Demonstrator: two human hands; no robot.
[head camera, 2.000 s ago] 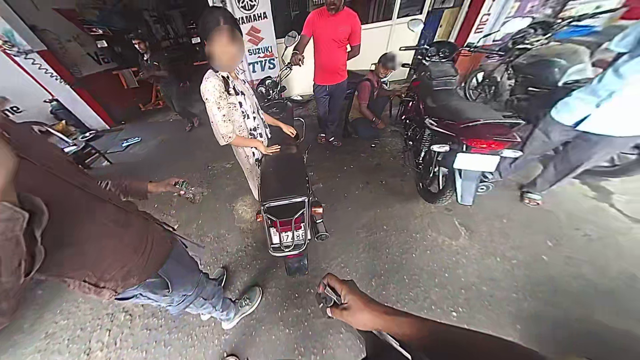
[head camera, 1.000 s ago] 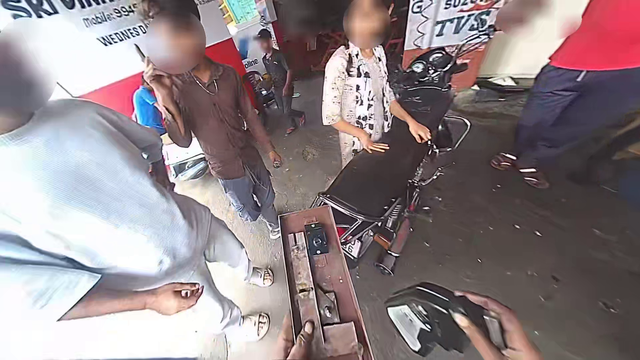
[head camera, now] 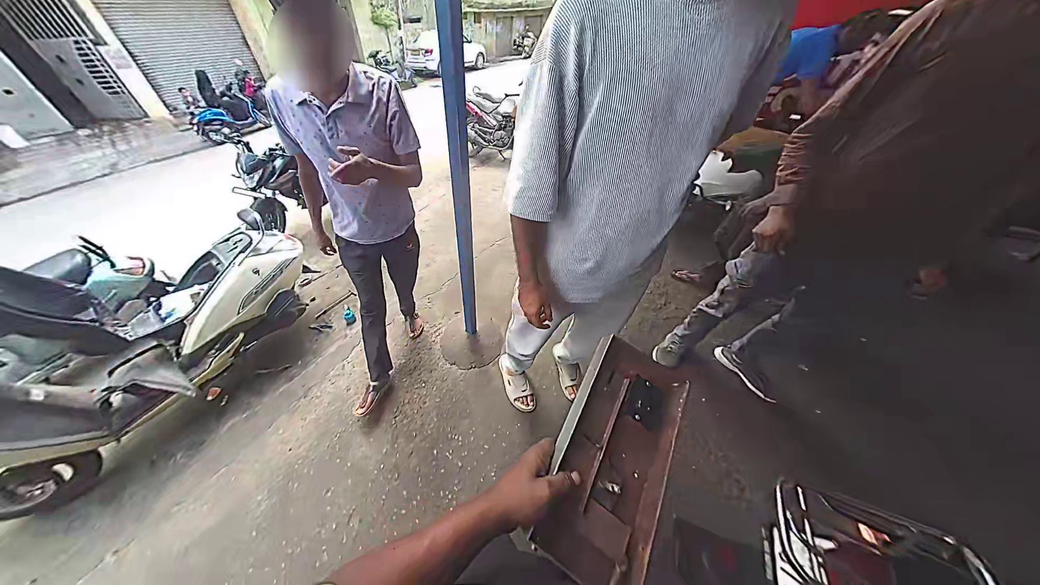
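My left hand (head camera: 536,486) grips the left edge of a long, shallow brown metal tray (head camera: 668,455), its thumb over the rim. The tray slants in the lower middle of the view. Inside it lie a black part (head camera: 646,404) near the far end, a long thin metal strip (head camera: 608,443) and a small shiny metal piece (head camera: 609,487). My right hand is not in view. Right of the tray, at the bottom edge, is what looks like a motorcycle's chrome rear rack (head camera: 873,508); its lower part is cut off.
A person in a ribbed grey shirt (head camera: 617,146) stands just beyond the tray, one in a light polo shirt (head camera: 349,154) further left, one in brown (head camera: 910,162) at right. A blue post (head camera: 457,162) rises between the first two. A partly dismantled scooter (head camera: 236,292) is at left.
The view has swung far to the left, towards the street. My right hand, which held a black part with a clear lens a second ago, has gone out of view. My left hand still holds the tray.
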